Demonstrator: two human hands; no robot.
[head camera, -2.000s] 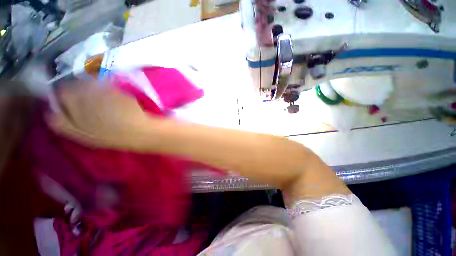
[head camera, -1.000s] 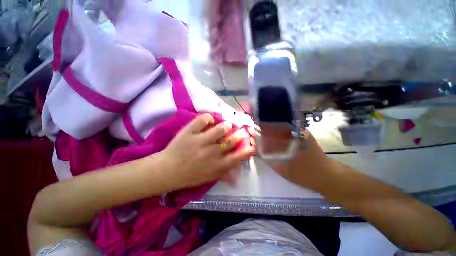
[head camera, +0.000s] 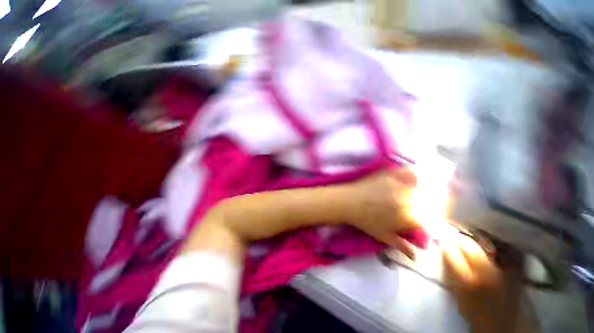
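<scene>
The view is blurred. The garment piece (head camera: 325, 78), pale lilac-white with magenta strips and joined to magenta-pink fabric, lies heaped left of the sewing machine (head camera: 521, 149). My left hand (head camera: 387, 201) rests on the pink fabric near the bright sewing area, fingers bent down; a bit of pink shows at its fingertips. My right hand (head camera: 472, 260) is just right of it, under the machine head, with its fingertips lit by the lamp. Glare and blur hide the presser foot, the needle and what the right fingers touch.
Dark red cloth (head camera: 71, 175) hangs at the far left. The white table's front edge (head camera: 332, 299) runs below my hands. More pink and pale fabric hangs over it at the lower left. Blurred grey clutter lies at the back left, and a brown-edged board (head camera: 449, 42) stands at the back.
The view has swung left, so the machine and both hands appear further right and tilted. The pale fabric is still heaped beside the left hand. Both hands remain near the bright sewing area.
</scene>
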